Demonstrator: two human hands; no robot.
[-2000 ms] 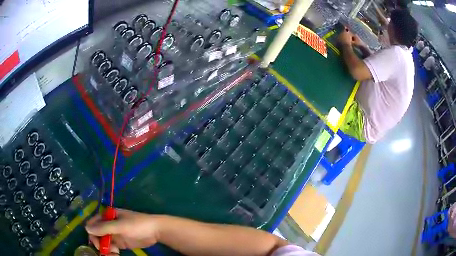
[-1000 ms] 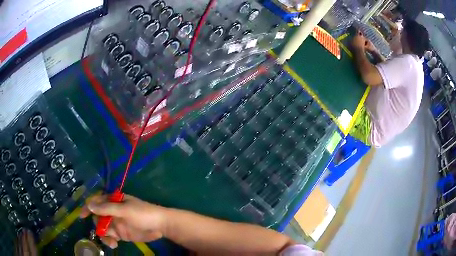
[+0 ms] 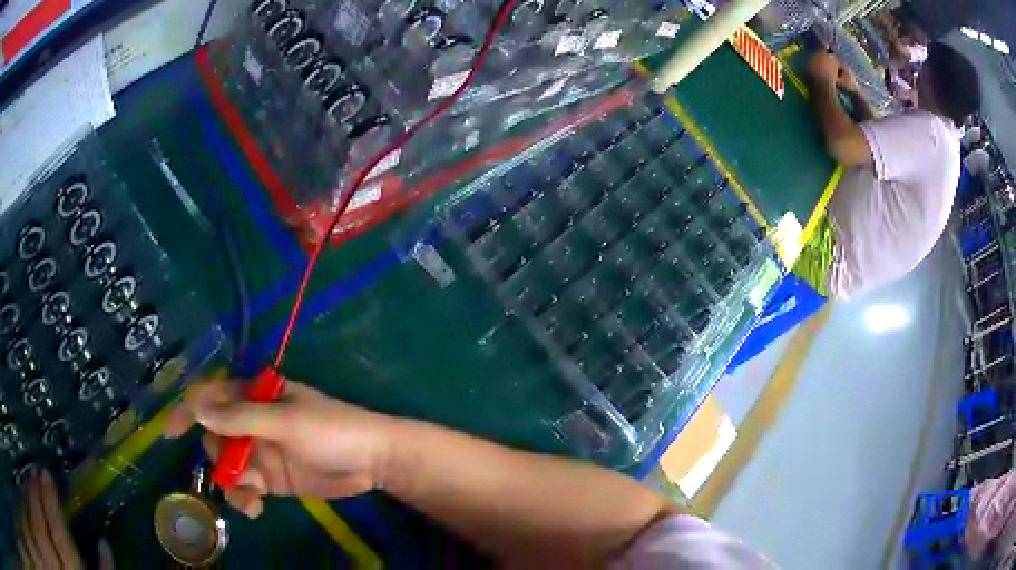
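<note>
My right hand (image 3: 295, 440) grips the red test clip (image 3: 248, 429) near the lower left of the view. A thin red test lead (image 3: 303, 292) runs up from the clip across the bench. A round unit or fixture (image 3: 191, 528) with a pale gold centre and silver ring lies just below the clip; I cannot tell if the clip touches it. My left hand (image 3: 47, 532) is partly cut off at the lower left edge, by the blister tray of ringed units (image 3: 94, 384). What it holds, if anything, cannot be seen.
Stacked blister trays (image 3: 254, 102) stand inside red tape at the back. A blister tray with dark pockets (image 3: 624, 262) lies right of centre. A pale post (image 3: 704, 45) rises behind it. A seated person (image 3: 897, 189) works at the right. A monitor edge and paper sheets (image 3: 56, 111) are upper left.
The view has tilted downward, so trays sit higher in the picture. The round unit below the clip now shows fully. My left hand has come into view at the lower left. My right hand still holds the clip.
</note>
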